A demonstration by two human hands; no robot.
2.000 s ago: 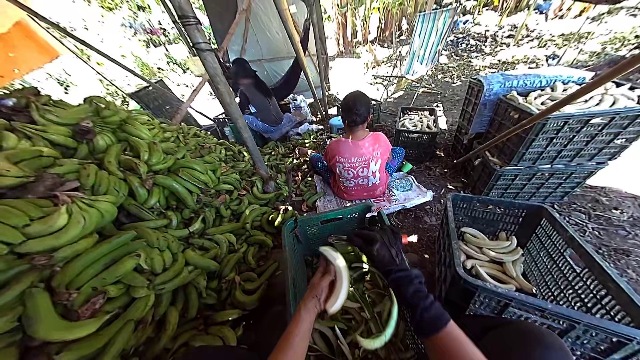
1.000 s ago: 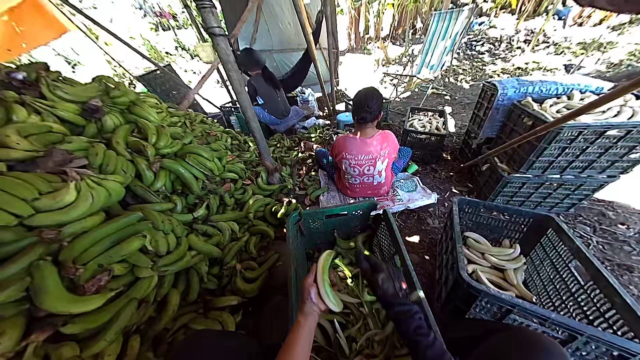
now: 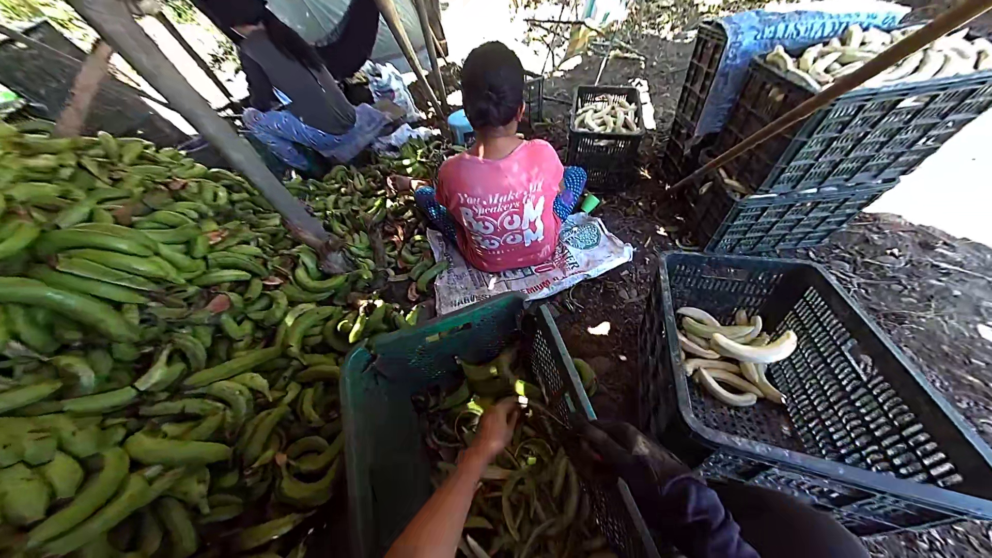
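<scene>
My bare left hand is inside the green plastic crate, over green bananas and cut peels; its fingers are bent, and what they touch is unclear. My right hand, in a dark glove, is at the crate's right wall; its fingers are in shadow and I cannot tell what it holds. To the right, a black plastic crate holds several peeled bananas, one lying on top of the others.
A large heap of green bananas fills the left. A seated person is ahead on a printed sack; another person sits further back. Stacked crates with peeled bananas stand at right, crossed by a slanting pole.
The partly peeled banana that was in my left hand is no longer there. My left hand is now lower among the bananas and peels in the green crate. The view has tilted down.
</scene>
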